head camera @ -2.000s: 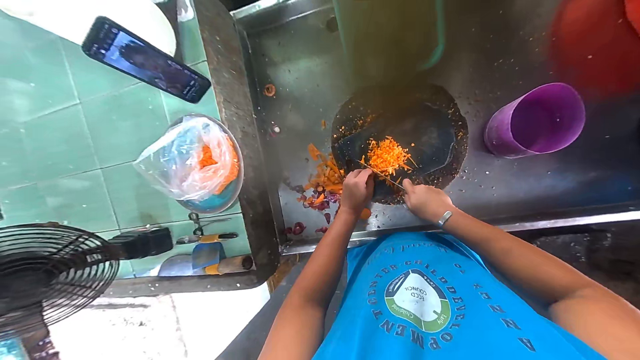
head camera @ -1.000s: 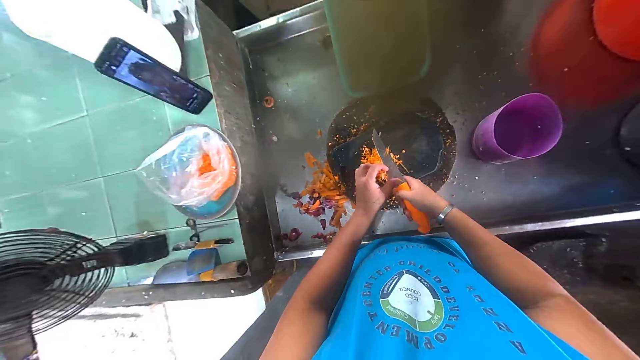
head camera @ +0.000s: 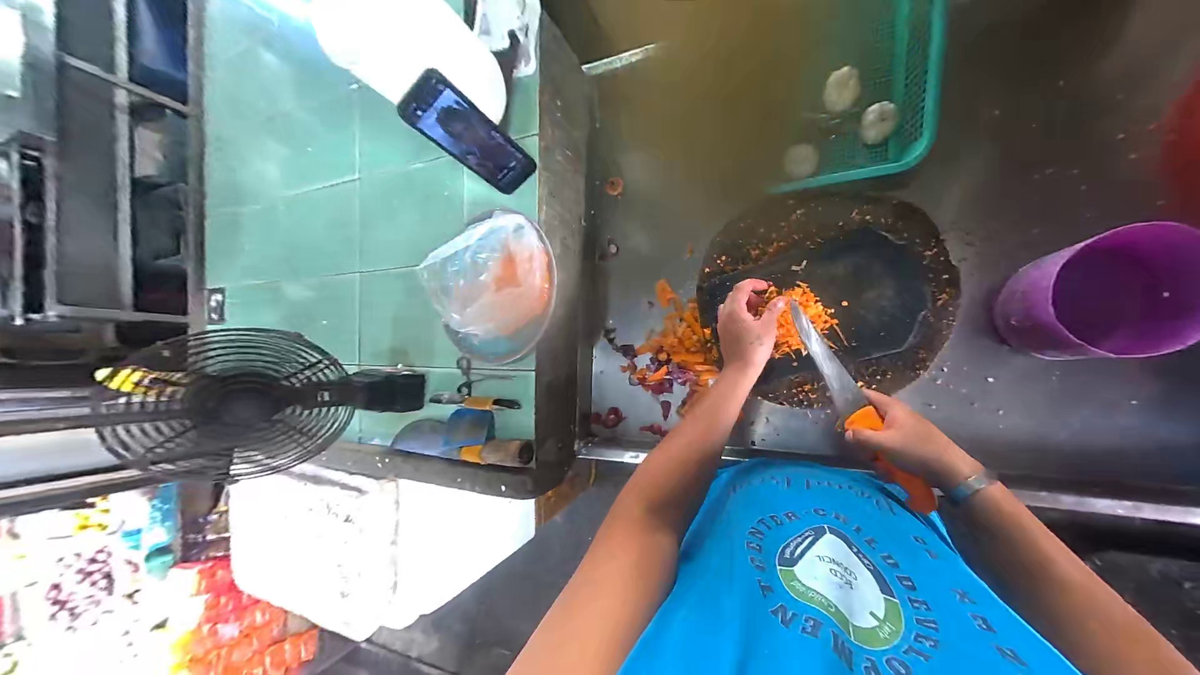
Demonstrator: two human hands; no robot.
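My right hand [head camera: 905, 436] grips the orange handle of a knife [head camera: 825, 361], its blade pointing up and left toward a heap of finely cut orange vegetable, perhaps carrot [head camera: 808, 314]. At the heap's left edge my left hand [head camera: 748, 328] has its fingers bent over some of the pieces; whether it holds any cannot be told. Both rest over a dark round chopping board [head camera: 867, 281] strewn with orange bits. Orange peelings [head camera: 682, 336] and purplish-red scraps lie left of the board on the metal worktop [head camera: 994, 422].
A purple plastic container [head camera: 1041, 305] stands at right. A green basket [head camera: 923, 112] with pale round pieces is above the board. On the green tiled ledge are a phone [head camera: 466, 131], a bowl with a plastic bag [head camera: 497, 286] and tools [head camera: 478, 431]; a fan [head camera: 234, 403] is beside them.
The knife blade has swung from pointing up-left beside my left hand to lying lower on the heap's right. The green basket's mesh and its pale pieces now show. The view has shifted.
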